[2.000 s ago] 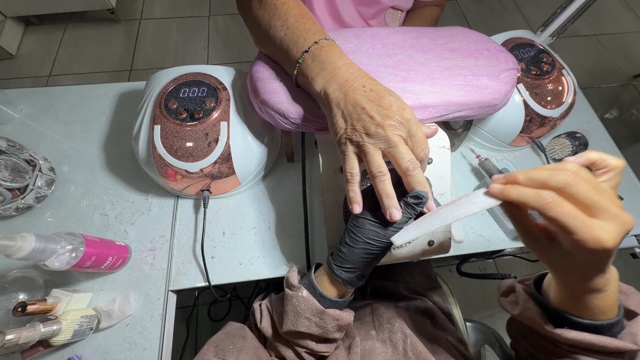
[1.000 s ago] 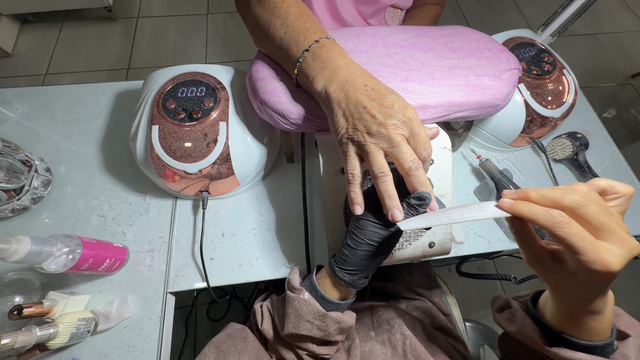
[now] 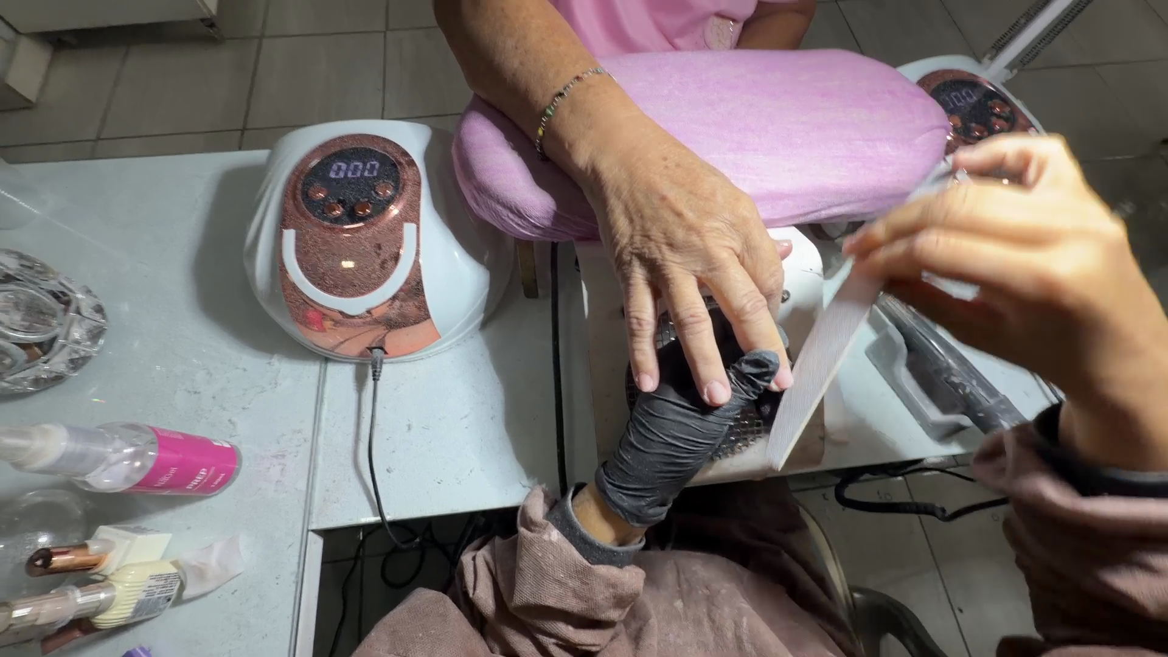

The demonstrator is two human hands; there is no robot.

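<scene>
My left hand (image 3: 666, 429), in a black glove, holds a finger of another person's hand (image 3: 684, 219) between thumb and fingers. That hand lies palm down with its fingers spread, and its forearm crosses a pink padded armrest (image 3: 776, 137). My bare right hand (image 3: 1004, 265) grips a pale nail file (image 3: 826, 365) by its upper end; the file slants down beside the fingertip that my left thumb touches. Whether the file touches the nail cannot be told. Under the hands is a white nail dust collector (image 3: 803, 265) with a metal grille, partly hidden.
Left of the hands stands a white and rose-gold nail lamp (image 3: 351, 246); a second lamp (image 3: 976, 100) is behind my right hand. A handpiece (image 3: 958, 374) rests in a grey holder at the right. A spray bottle (image 3: 182, 461), small bottles (image 3: 137, 593) and a glass dish (image 3: 46, 319) occupy the left.
My right hand has moved up, and the file, nearly level a second ago, now slants steeply. My left hand and the other person's hand stay in about the same place.
</scene>
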